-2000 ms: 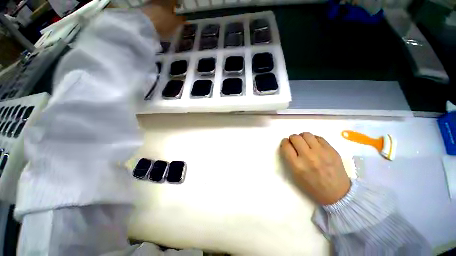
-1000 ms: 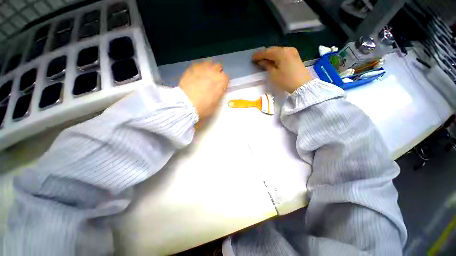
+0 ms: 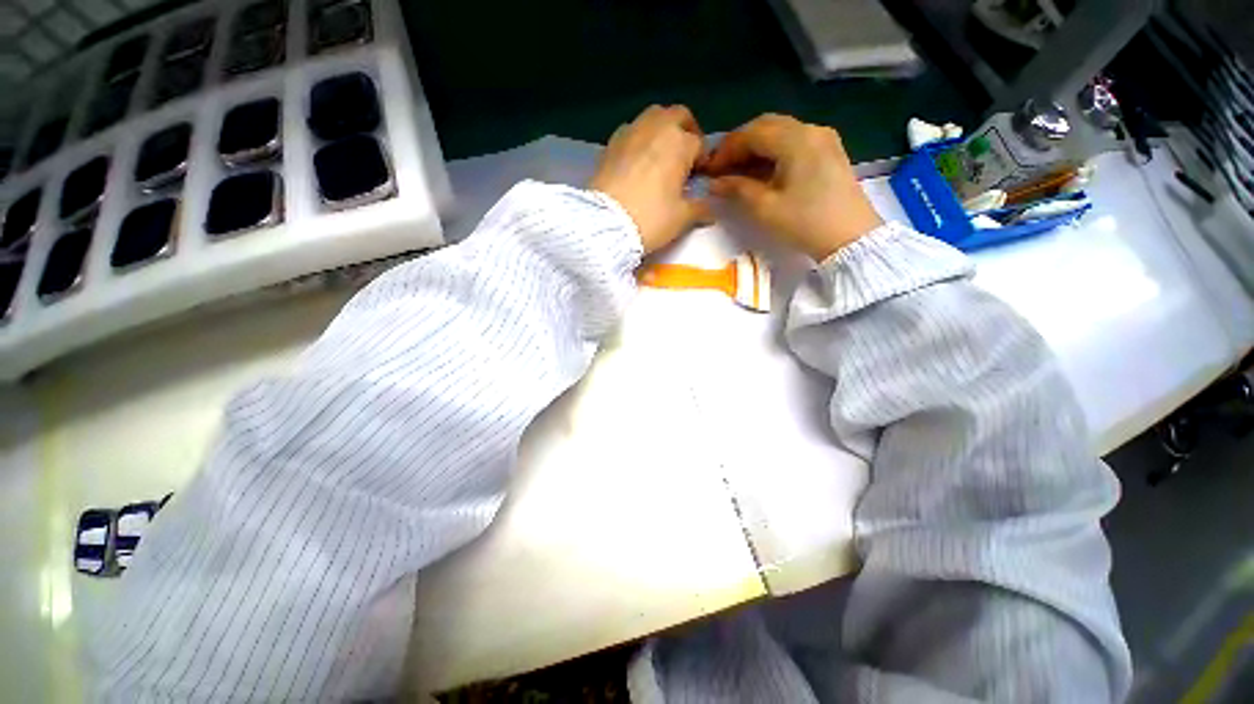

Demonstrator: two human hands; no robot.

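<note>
My left hand [image 3: 655,176] and my right hand [image 3: 794,182] meet at the bench's back edge, over the translucent grey film sheet [image 3: 516,168]. The fingertips of both hands are pinched close together at the sheet. Whether they grip the sheet or a small clear piece is too small to tell. The orange-handled squeegee [image 3: 704,279] with its pale head lies on the bench just in front of my hands, its handle end beside my left wrist.
A white foam tray [image 3: 413,206] with dark watches stands at left. A few watches [image 3: 99,541] lie at lower left, partly behind my left sleeve. A blue parts box [image 3: 935,197] with small tools is at right. A clear mat [image 3: 791,481] lies at front right.
The view has turned right since the first frame. My left hand has come from the tray to the film sheet. Since the second frame, my hands have moved together and their fingertips now meet.
</note>
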